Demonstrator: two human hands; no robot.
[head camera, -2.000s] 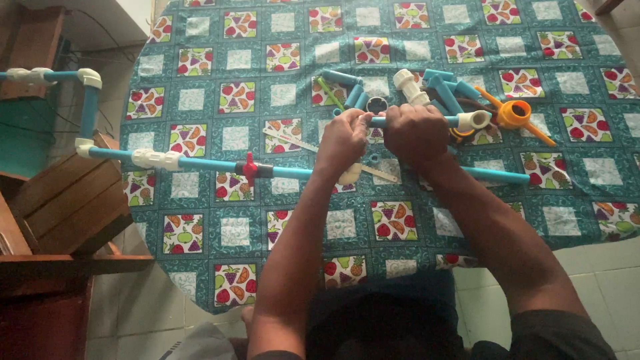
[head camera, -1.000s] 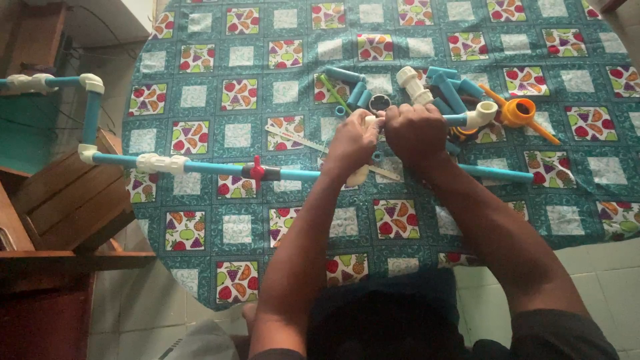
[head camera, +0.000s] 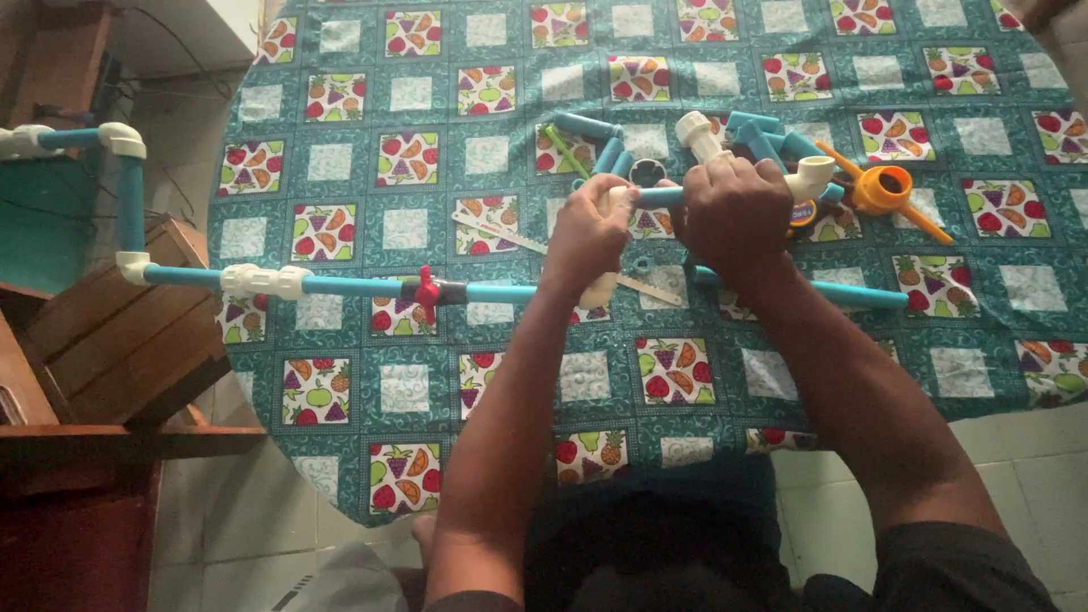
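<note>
My left hand (head camera: 591, 234) grips a cream elbow fitting (head camera: 614, 201) at the left end of a short blue pipe (head camera: 659, 197). Around that pipe's right part is my right hand (head camera: 735, 217), closed, beside a second cream elbow (head camera: 813, 177) whose mouth faces up. Below my left hand another cream elbow (head camera: 598, 291) ends a long blue pipe run, which carries a valve with a red handle (head camera: 426, 292) and a white union (head camera: 262, 281). Further left the run turns through an elbow (head camera: 133, 267) and up to another (head camera: 123, 140). My fingers hide part of the joint.
Beyond my hands lie blue pipe pieces (head camera: 586, 126), a white threaded fitting (head camera: 699, 136), a black-and-white ring (head camera: 648, 172) and an orange tool with handles (head camera: 882, 189). A saw blade (head camera: 497, 231) lies partly under my left hand. A longer blue pipe (head camera: 858, 294) rests right. Wooden furniture (head camera: 127, 323) stands left.
The short blue pipe between my hands shows now, whereas one second ago my hands were close together over it. Both hands stay around the same piece.
</note>
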